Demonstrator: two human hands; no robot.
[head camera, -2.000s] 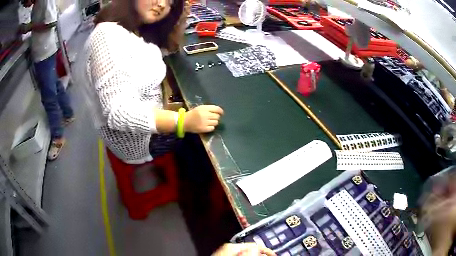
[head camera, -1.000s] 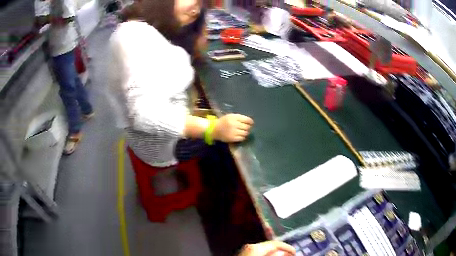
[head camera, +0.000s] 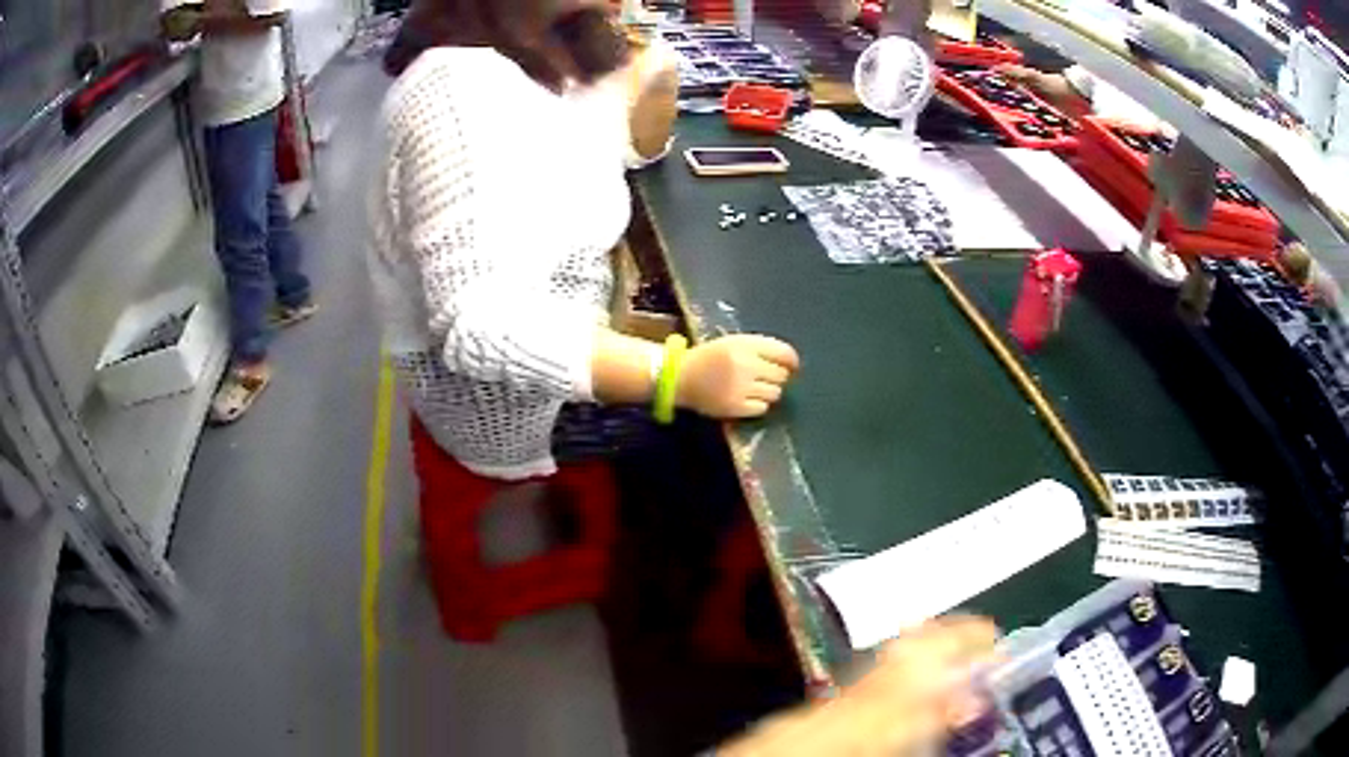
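Note:
The blister tray (head camera: 1049, 629) lies at the bottom right, cut off by the frame edge, with dark purple device housings (head camera: 1176, 683) in its pockets. A white adhesive sticker sheet (head camera: 1102, 695) with rows of small marks lies across them. My left hand (head camera: 920, 683) is blurred at the tray's left end, covering part of it; I cannot tell whether it grips anything. My right hand is not in view. A long white blank strip (head camera: 962, 562) lies left of and behind the tray.
A seated coworker (head camera: 503, 266) rests a hand on the bench edge. A thin rod (head camera: 1021, 377), red bottle (head camera: 1046, 296), die-cut sheet (head camera: 1184, 500), dotted white sheet (head camera: 1179, 555), phone (head camera: 737, 160) and white fan (head camera: 894, 77) stand or lie beyond. Another person (head camera: 244, 163) stands far left.
The view has swung left, shifting the bench rightward. My left hand has moved up over the tray's left end. The blurred hand at the right edge is gone. The coworker's other hand is raised near the face.

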